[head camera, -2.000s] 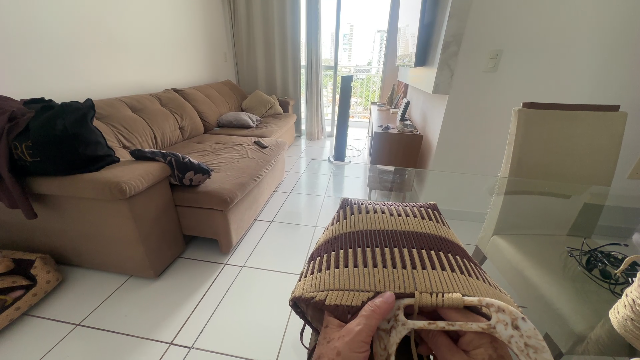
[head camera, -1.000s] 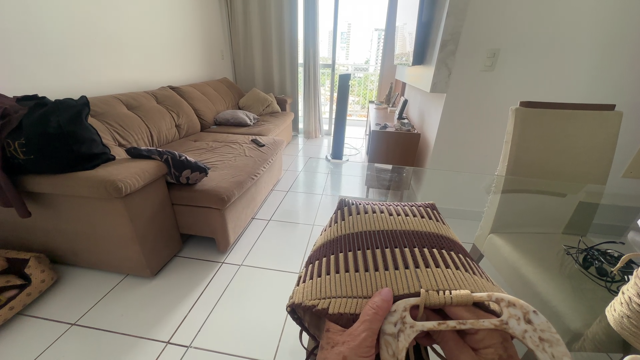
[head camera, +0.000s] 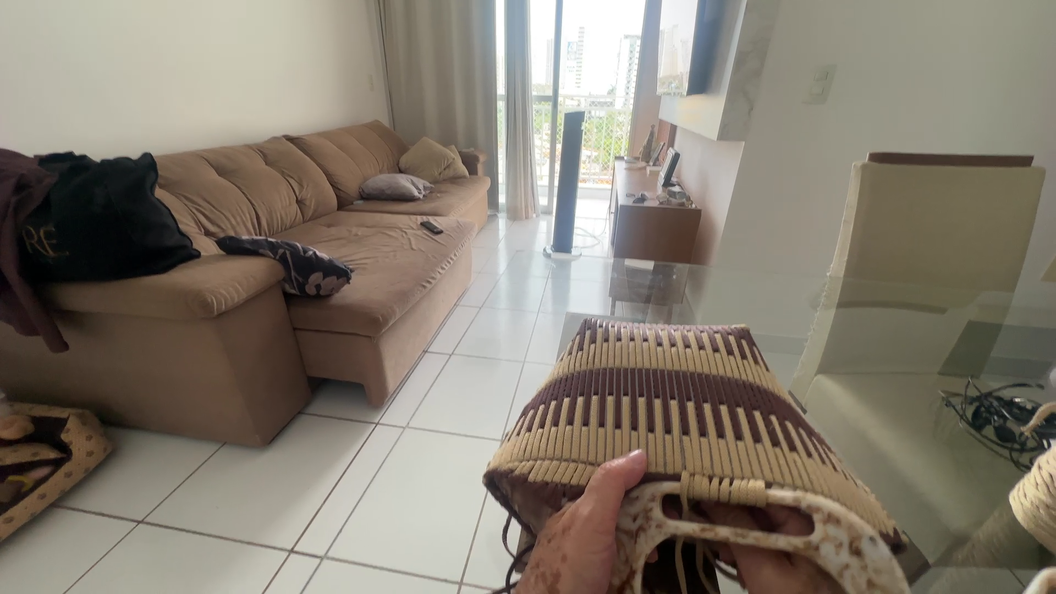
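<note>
A woven cord bag (head camera: 660, 404) in beige and dark brown lies over the glass table's near edge, its mouth toward me. A mottled cream-and-brown handle (head camera: 850, 528) is bound to the rim by several wraps of beige cord. My left hand (head camera: 590, 528) grips the rim beside the handle's left end, thumb on top of the weave. My right hand (head camera: 767, 544) is behind the handle, at the bag's mouth; its fingers show partly through the handle's slot, and their grip is hidden. Loose cords (head camera: 693, 561) hang below the rim between the hands.
The glass table (head camera: 742, 289) extends ahead and right. Black cables (head camera: 1002, 421) and a beige rope coil (head camera: 1035, 495) are at the right. A cream chair (head camera: 932, 239) stands beyond. Left are a brown sofa (head camera: 396, 272) and a patterned pet bed (head camera: 82, 470) on the tiled floor.
</note>
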